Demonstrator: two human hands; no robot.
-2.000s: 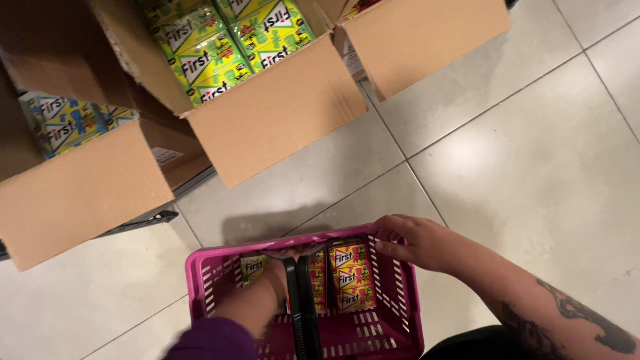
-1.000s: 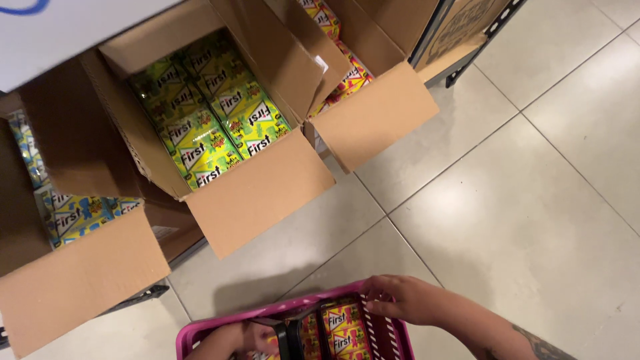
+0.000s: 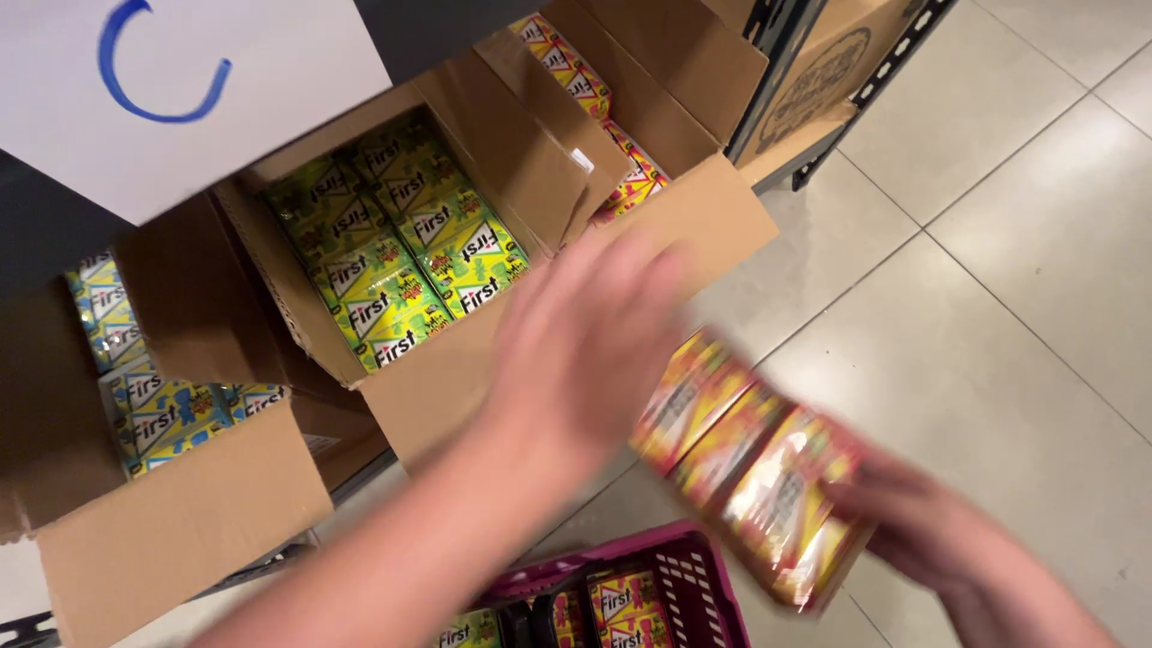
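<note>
My right hand (image 3: 900, 504) grips the lower right end of a red and yellow shrink-wrapped block of First gum packs (image 3: 747, 468), tilted over the floor. My left hand (image 3: 594, 333), blurred, is raised with nothing seen in it, above the front flap of the middle carton (image 3: 432, 405). That carton holds green and yellow First packs (image 3: 432, 225). Behind my left hand, another open carton (image 3: 711, 216) holds red and yellow packs (image 3: 567, 72). Below, a magenta plastic basket (image 3: 733, 603) holds red and green packs (image 3: 625, 607); its black handles stand between them.
At the left, an open carton (image 3: 180, 540) contains blue and yellow packs (image 3: 162, 414). A white sheet (image 3: 243, 90) with a blue handwritten letter hangs at the upper left. The cartons stand on a dark metal shelf rack (image 3: 810, 171). Light floor tiles (image 3: 1017, 387) extend to the right.
Both hands have left the basket. The right hand now holds a red and yellow block above the floor; the left has risen in front of the cartons. The view has shifted towards the shelf.
</note>
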